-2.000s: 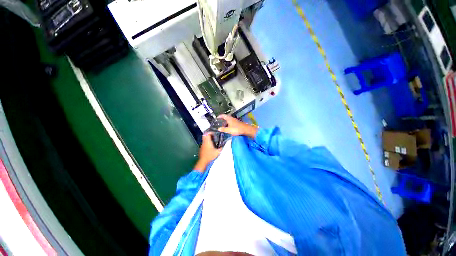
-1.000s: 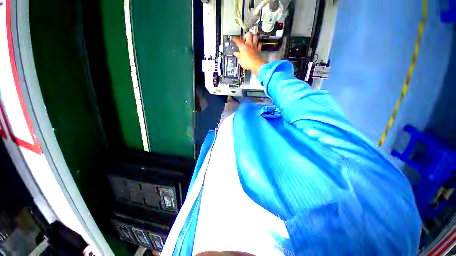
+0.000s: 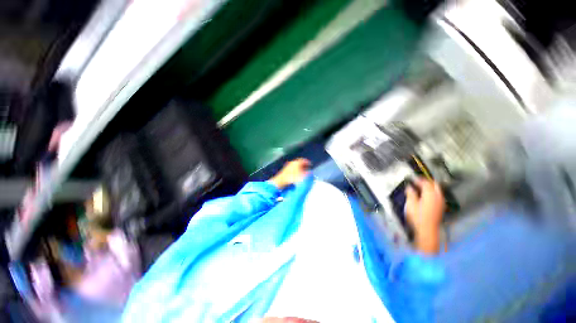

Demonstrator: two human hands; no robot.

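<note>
The frame is badly blurred. The white benchtop machine (image 3: 492, 63) stands at the right. My right hand (image 3: 426, 211) is over its front edge, by the dark right fixture (image 3: 400, 197); whether it holds anything cannot be told. My left hand (image 3: 294, 173) is near my chest, in front of the machine and beside the belt's edge, its fingers curled; what is in it, if anything, cannot be made out. A dark, blurred shape lies on the left fixture (image 3: 382, 151).
The green conveyor belt (image 3: 328, 82) with a pale strip runs diagonally at the top. Stacks of black trays (image 3: 180, 148) stand on it at the left. A white shelf edge (image 3: 136, 57) is beyond. A person in a pink smock (image 3: 114, 268) is at the lower left.
The view has swung, putting the machine at the right and the tray stacks at upper left. My right hand has moved from the left fixture to the right one. My left hand has come into clear view.
</note>
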